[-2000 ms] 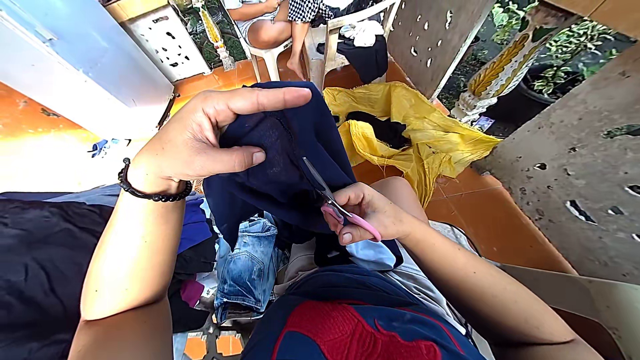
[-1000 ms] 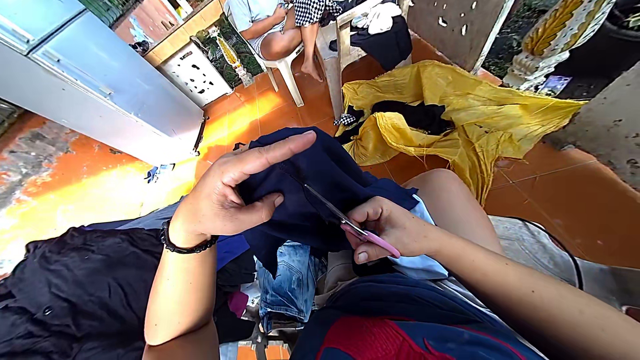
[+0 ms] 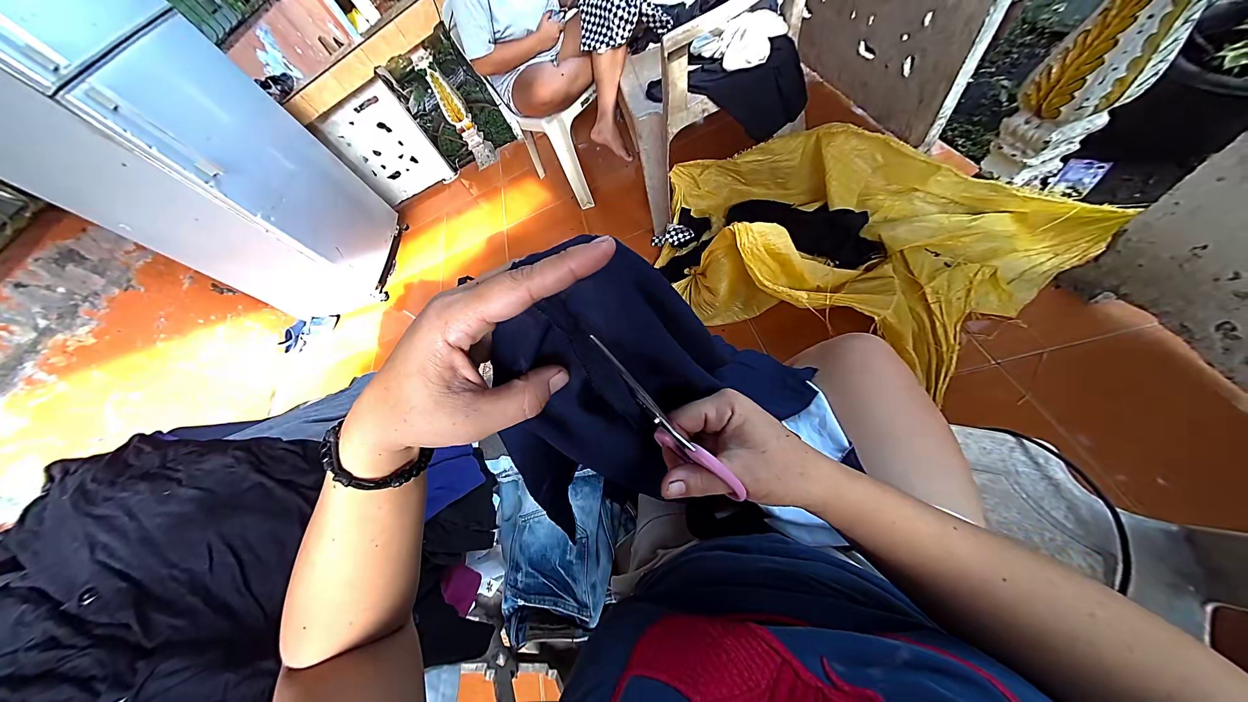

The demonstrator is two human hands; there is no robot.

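Observation:
A navy blue cloth [image 3: 624, 341] hangs over my lap, draped across the fingers of my left hand [image 3: 468, 361]. That hand's index finger and thumb are spread on the near side; its other fingers are hidden behind the fabric. My right hand [image 3: 736, 448] holds small scissors [image 3: 673, 419] with pink handles, their narrow blades lying together along a dark seam of the cloth. Below the cloth lie blue denim [image 3: 556, 546] and other garments. A dark garment pile [image 3: 166, 556] rests left of my left forearm.
A yellow woven sack [image 3: 838, 253] with black cloth inside lies on the orange tile floor. Beyond it are a chair [image 3: 673, 88] with clothes and a seated person [image 3: 531, 58] on a white plastic chair [image 3: 561, 146]. A refrigerator [image 3: 224, 146] stands at left.
The view has shifted, showing more of the refrigerator. My left hand stays at the cloth with finger and thumb spread, and the scissors remain in my right hand against it.

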